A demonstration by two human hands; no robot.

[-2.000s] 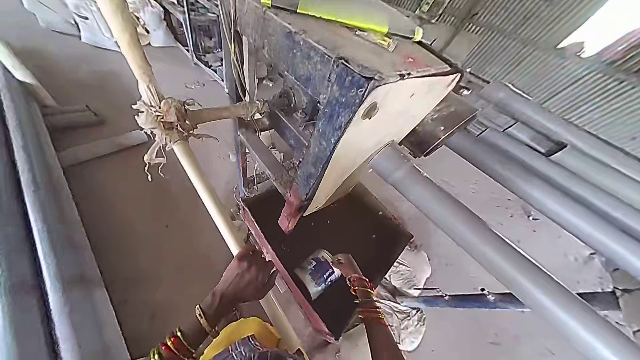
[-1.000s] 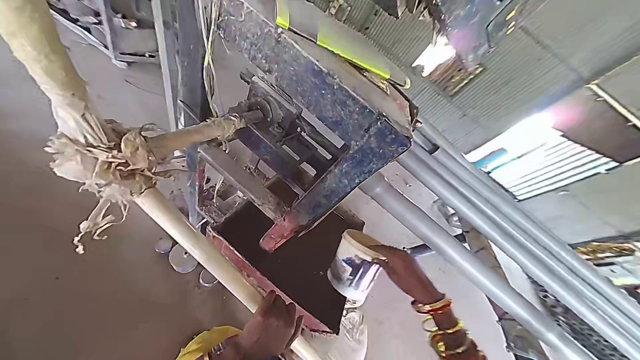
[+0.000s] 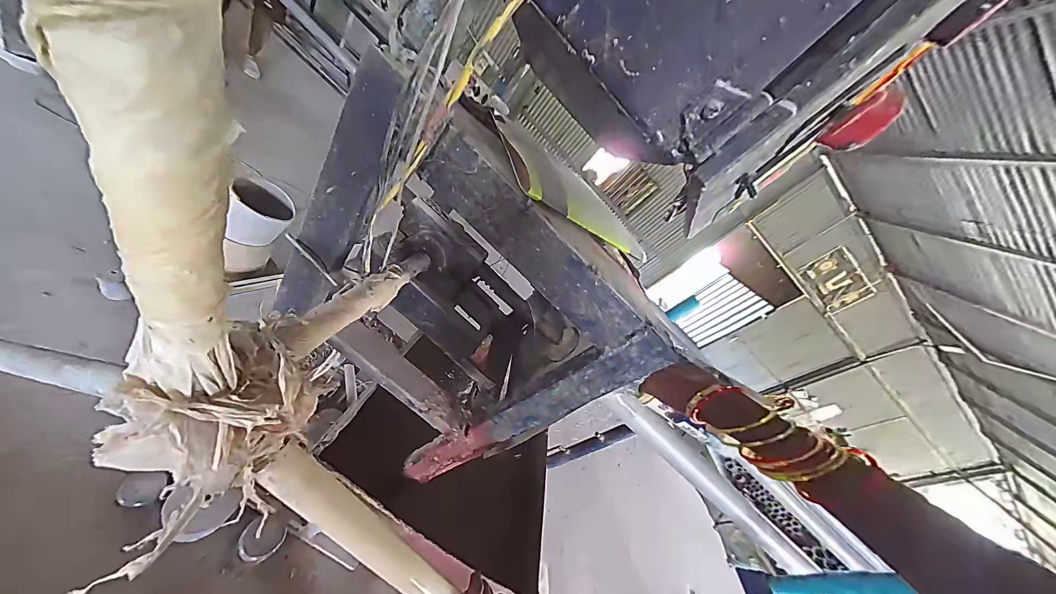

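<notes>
My right forearm, with bangles at the wrist, reaches in from the lower right. Only the base of my right hand (image 3: 672, 386) shows; the rest is hidden behind the worn blue metal frame (image 3: 577, 392) of a machine. What that hand holds cannot be seen. At the bottom edge, a dark sliver of my left hand (image 3: 480, 584) appears beside the wrapped pole (image 3: 355, 516); its grip is out of sight. Under the frame's red-tipped corner lies a dark open tray (image 3: 412, 540) with a reddish rim. A torn wrapping knot (image 3: 223, 404) binds the pole to a crosspiece (image 3: 355, 309).
A white bucket (image 3: 256, 239) with dark contents stands at the left behind the thick wrapped pole (image 3: 157, 165). Grey pipes (image 3: 693, 470) run past the frame at lower right. Loose wires and a yellow strand (image 3: 437, 120) hang near the upright. Several round pieces lie on the floor.
My right hand, which held a white container over the tray, has moved up behind the frame; the container is no longer visible. The view has swung up, leaving my left hand nearly out of frame.
</notes>
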